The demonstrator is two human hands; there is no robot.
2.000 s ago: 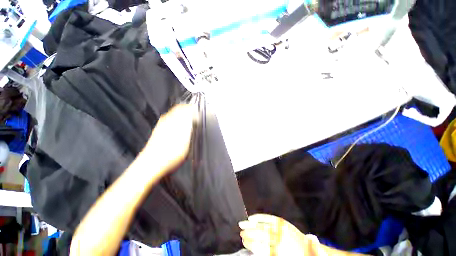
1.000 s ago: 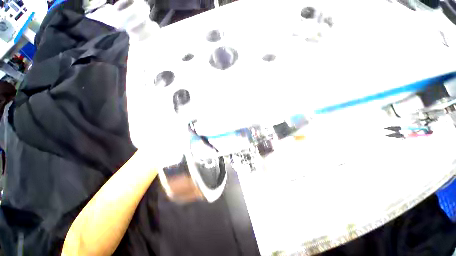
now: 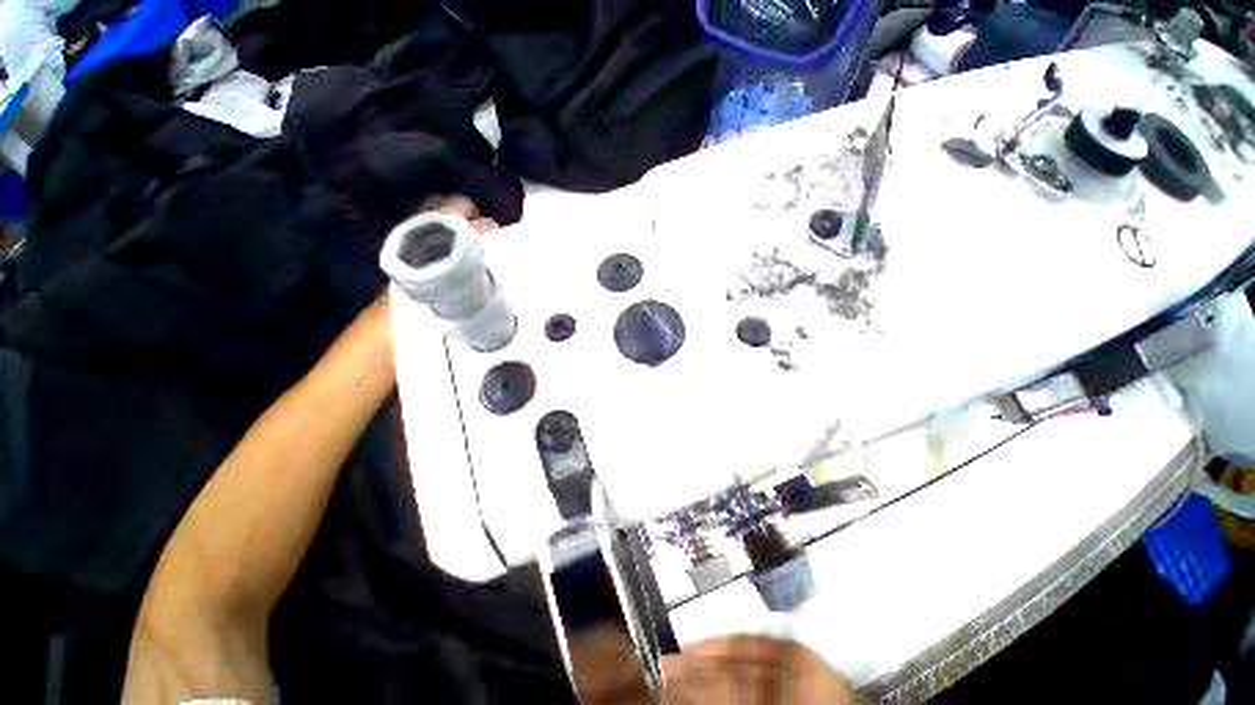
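The white sewing machine head point(image 3: 716, 372) fills the middle, seen from above, with dark holes and a pale ridged knob point(image 3: 475, 296) at its left end. A black garment point(image 3: 179, 358) is heaped left of and below it. My left forearm runs up to the head's left end. My left hand point(image 3: 461, 209) is mostly hidden behind the head, with only a bit of fingers showing beyond the knob. My right hand point(image 3: 750, 672) is blurred and cut off by the bottom edge, beside the shiny metal guard loop point(image 3: 602, 606). What either hand holds is hidden.
A blue-rimmed clear container point(image 3: 787, 48) stands behind the head. Black bobbin winder parts point(image 3: 1108, 141) sit on its right top. A graduated strip point(image 3: 1025, 606) runs along the table's front edge. A blue basket point(image 3: 1186, 551) shows at the lower right.
The view has moved in over the top of the machine head. My left hand has gone from the cloth in front of the needle to behind the head. My right hand is now near the guard loop.
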